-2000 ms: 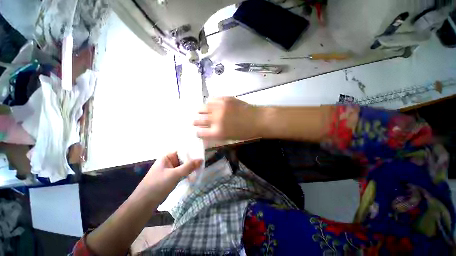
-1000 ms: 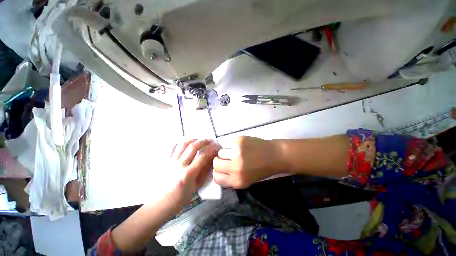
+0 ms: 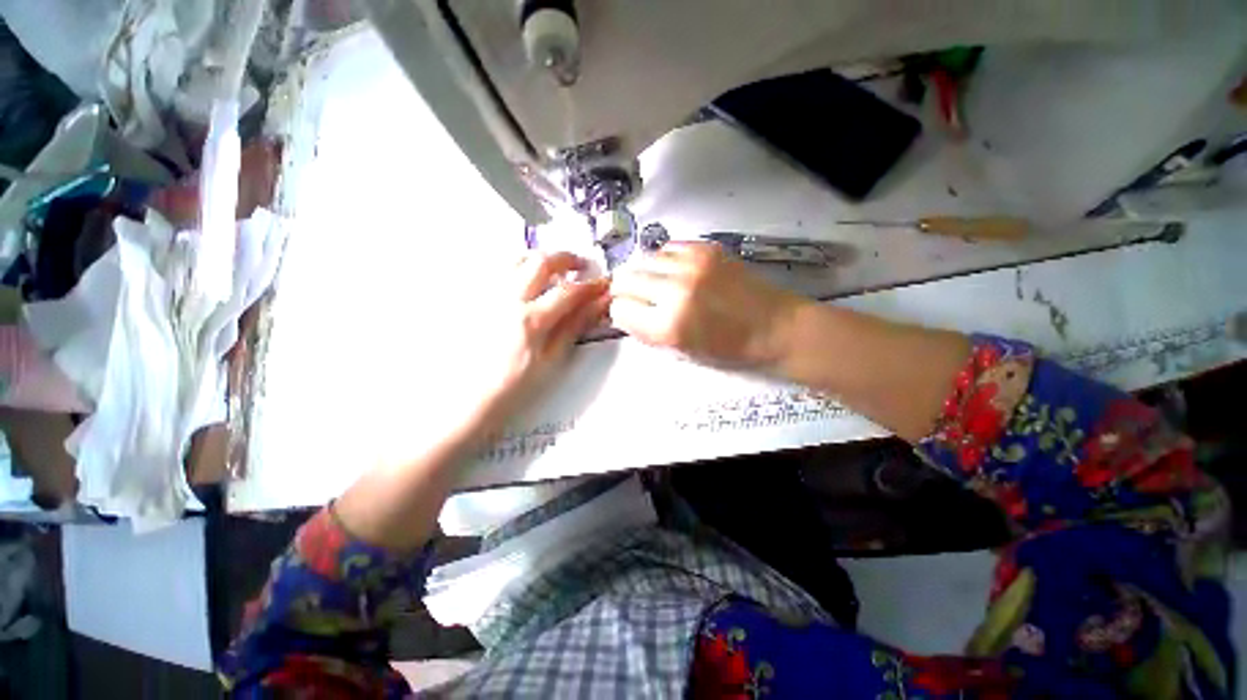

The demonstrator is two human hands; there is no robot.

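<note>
A white cut piece (image 3: 585, 260) lies at the presser foot (image 3: 611, 230) of the sewing machine (image 3: 766, 34); glare washes out most of its outline. My left hand (image 3: 558, 312) holds it from the left, just in front of the foot. My right hand (image 3: 684, 304) is close beside it, fingertips pinched at the piece's right edge and nearly touching my left fingers. The needle tip is hidden in glare. A stack of white pieces (image 3: 547, 554) lies on the checked cloth (image 3: 602, 615) on my lap.
Thread snips (image 3: 780, 250) lie right beside my right hand. An awl (image 3: 971, 229), a black phone (image 3: 821, 130) and a red-and-green-handled tool (image 3: 946, 99) lie farther right. White fabric (image 3: 151, 369) is piled at left. A tape measure (image 3: 780, 410) runs along the table's front edge.
Both hands have moved from the table's front edge up to the presser foot with the white piece. The camera view has shifted too.
</note>
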